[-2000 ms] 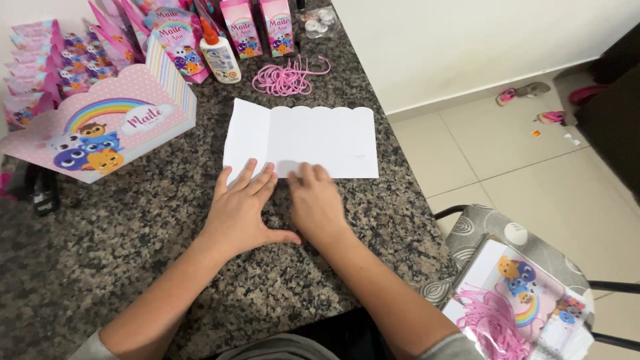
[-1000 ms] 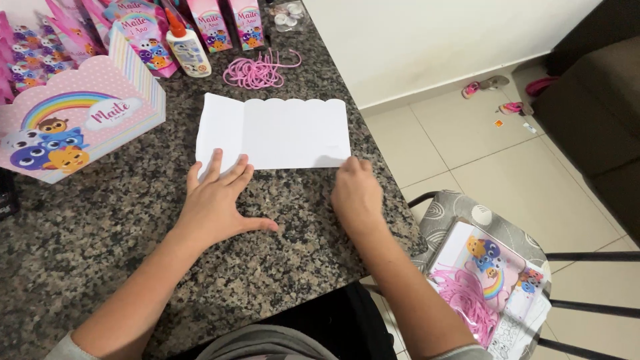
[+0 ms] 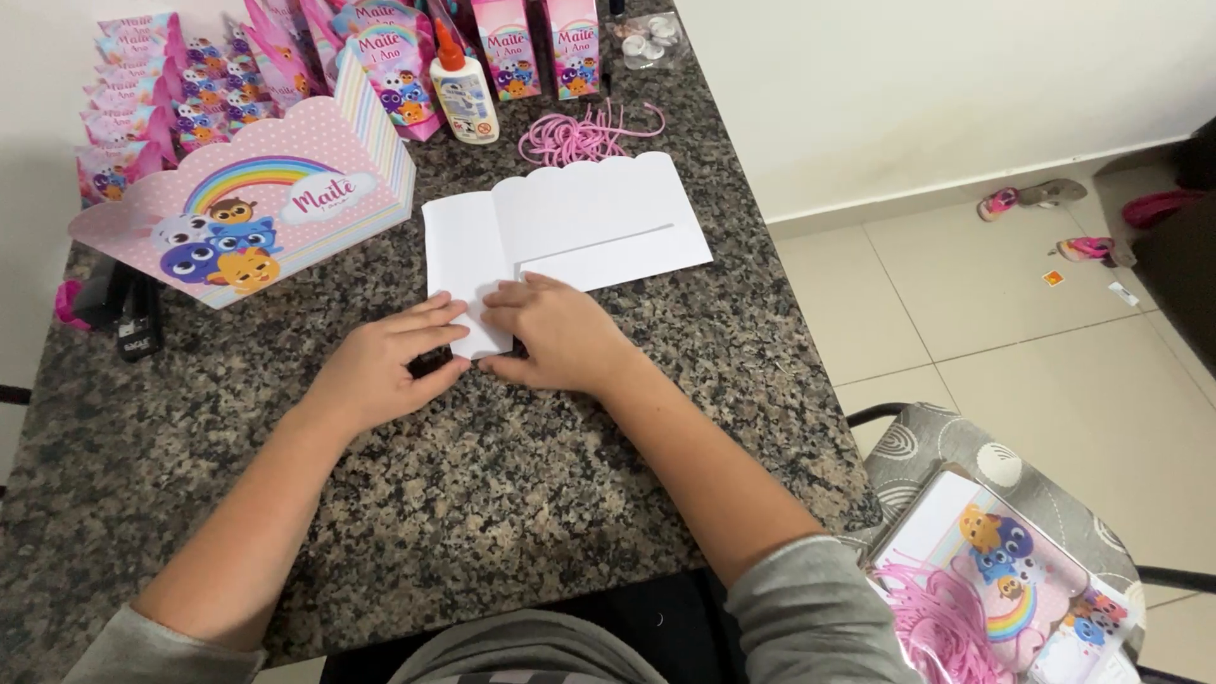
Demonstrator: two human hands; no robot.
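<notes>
A white card sheet (image 3: pixel 589 204) with a scalloped far edge lies blank side up on the granite counter. Its near right part is folded back in a long strip, and a creased panel runs down its left side. The fingertips of my left hand (image 3: pixel 389 366) rest at the lower left edge of that panel. My right hand (image 3: pixel 560 332) presses near the lower corner where panel and strip meet, fingers spread. Pink cord (image 3: pixel 584 136) lies in a tangle beyond the sheet, beside a white glue bottle (image 3: pixel 465 95) with an orange cap.
A printed rainbow box (image 3: pixel 256 204) stands at the left, with a black stapler (image 3: pixel 140 318) beside it. Decorated pink packets (image 3: pixel 128 104) and small boxes (image 3: pixel 575 47) line the back. A patterned chair (image 3: pixel 997 456) at the right holds printed cards and pink cords (image 3: pixel 936 617).
The sheet's near edge is now folded back as a strip, where it lay flat before. My right hand has moved left from the sheet's right corner to beside my left hand.
</notes>
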